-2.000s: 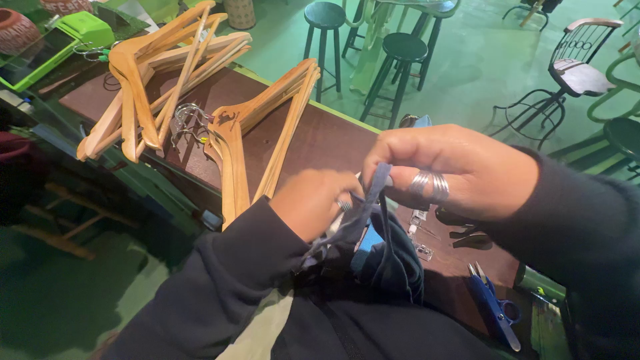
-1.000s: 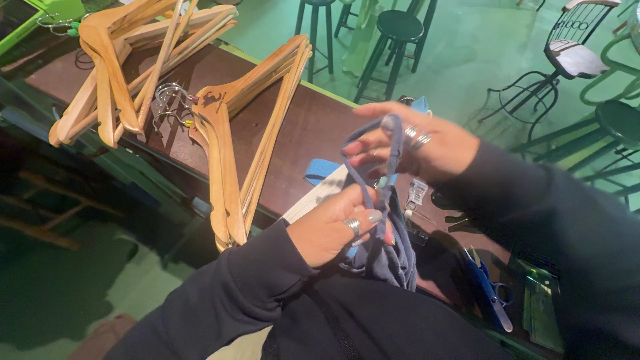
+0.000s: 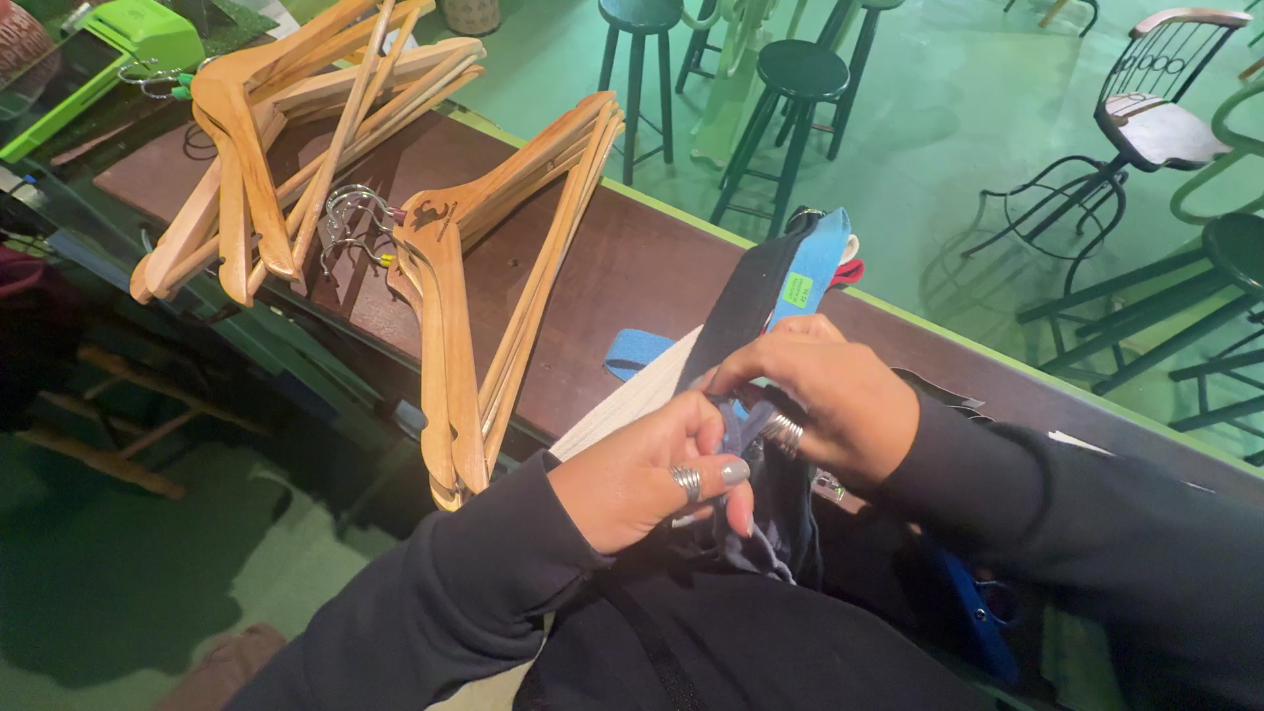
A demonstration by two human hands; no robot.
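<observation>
My left hand (image 3: 671, 469), with a ringed finger, pinches a dark blue-grey fabric strap (image 3: 736, 425) above my lap. On the right, my right hand (image 3: 820, 395) grips the same strap, its fingers curled close to my left hand. The rest of the dark cloth (image 3: 765, 553) hangs down below both hands. Just beyond them, blue webbing (image 3: 810, 272) with a small green label lies beside a black strap (image 3: 741, 296) and a cream strap (image 3: 632, 390). What the fingers do behind the strap is partly hidden.
Wooden hangers (image 3: 444, 257) with metal hooks lie on the brown counter (image 3: 652, 247), and another pile of hangers (image 3: 237, 148) sits farther left. Blue-handled snips (image 3: 978, 612) are at lower right. A green device (image 3: 148, 49) stands at upper left. Stools (image 3: 802, 74) stand beyond the counter.
A second ago the strap formed an open loop between my hands, with my right hand raised. Now my right hand is lower and the loop is gathered between the fingers.
</observation>
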